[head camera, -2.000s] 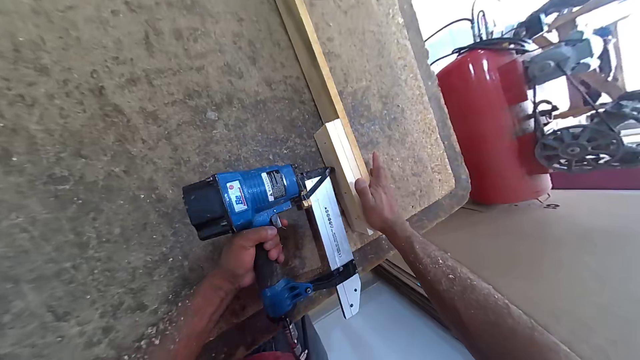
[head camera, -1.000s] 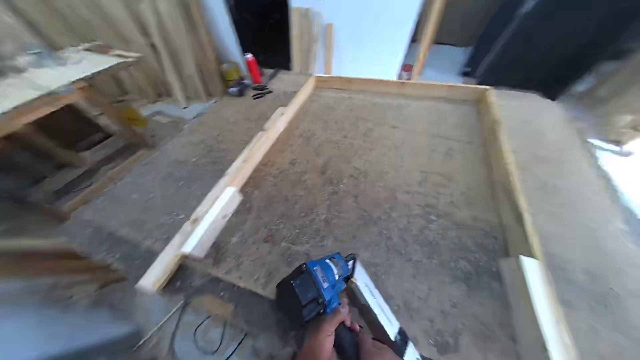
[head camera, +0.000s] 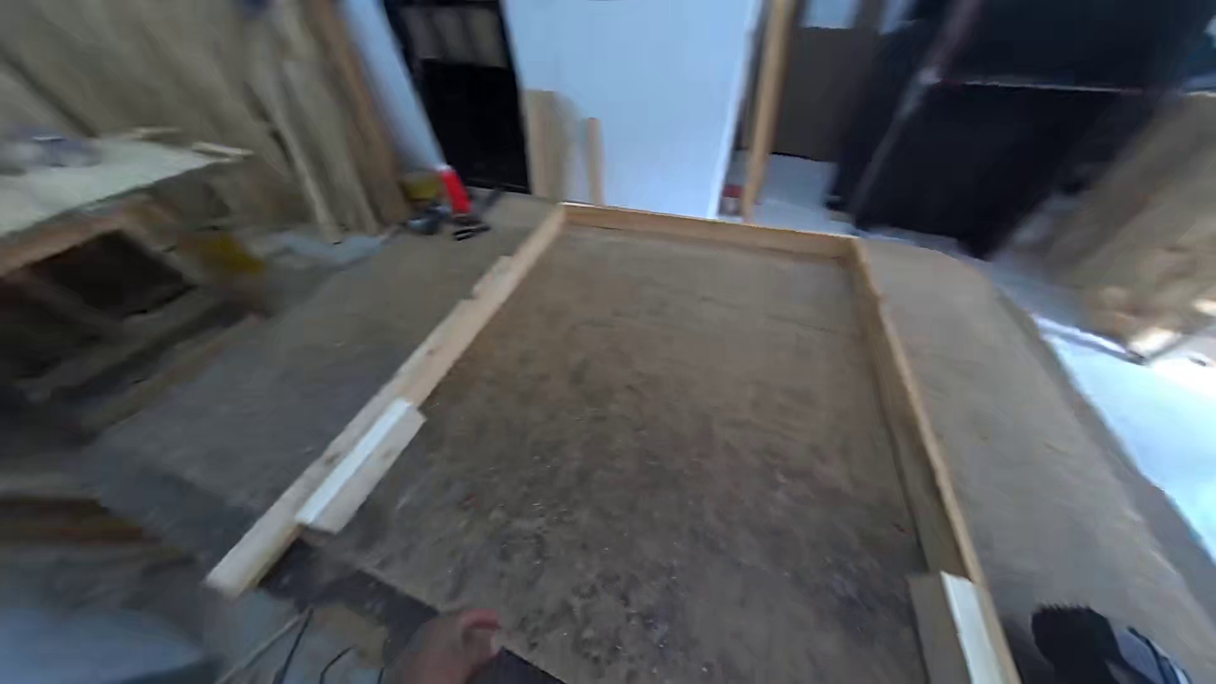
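Observation:
My left hand (head camera: 446, 648) is blurred at the bottom edge, left of centre, near the table's near edge; its fingers are too unclear to read. My right hand is out of view. The black end of the blue nail gun (head camera: 1092, 644) shows at the lower right corner, outside the frame's right rail. A three-sided wooden frame (head camera: 708, 228) lies on the worn worktable (head camera: 665, 427). One short wood block (head camera: 361, 470) lies against the inner side of the left rail (head camera: 456, 332). Another block (head camera: 955, 622) is at the near part of the right rail (head camera: 907, 389).
A red canister (head camera: 454, 190) and dark tools (head camera: 467, 226) sit at the table's far left corner. A side bench (head camera: 104, 180) with boards stands at left. Wood pieces (head camera: 543, 142) lean on a white panel (head camera: 627, 95) beyond. Cables (head camera: 294, 646) hang below the near edge.
The nail gun has moved from the bottom centre to the lower right corner. My hands, both near it one second ago, have come apart. The view has swung up from the close work at the rail.

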